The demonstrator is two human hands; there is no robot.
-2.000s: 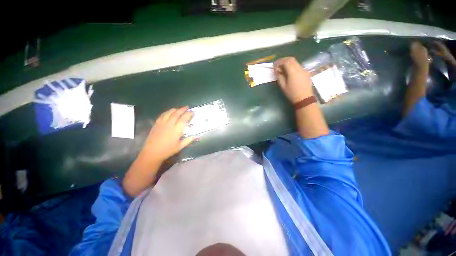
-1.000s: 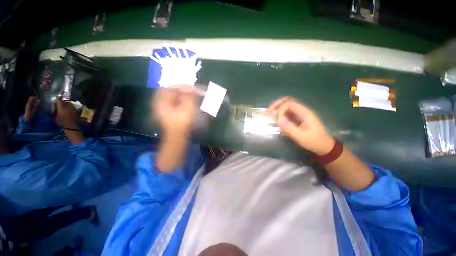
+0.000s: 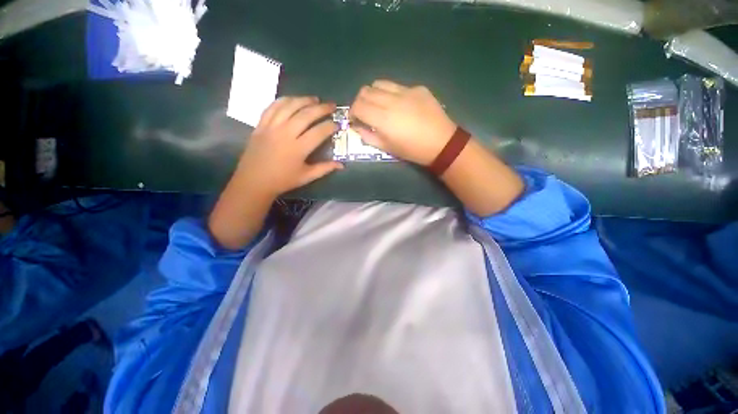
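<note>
An open phone body [image 3: 368,151], silver-white with small boards, lies on the dark-green mat in front of me. My left hand [image 3: 295,144] holds its left end, fingers at the top edge and thumb at the bottom edge. My right hand [image 3: 405,121], with a dark-red wristband, lies over its upper and right part. Its fingertips are bunched on the phone near the left hand's fingertips. Whether they pinch a small part is hidden. A small orange-brown patch [image 3: 341,144] shows on the phone between my hands.
A white toothed-edge pad [image 3: 254,86] lies left of the phone. White strips [image 3: 158,36] are piled on a blue pad [image 3: 102,48] at upper left. A flex cable stack [image 3: 558,73] lies upper right. Bagged cables [image 3: 654,133] and a crumpled bag [image 3: 702,121] lie far right.
My left hand has come from near the strips and white pad back to the phone. My right hand remains at the phone, now covering more of it. The view has shifted.
</note>
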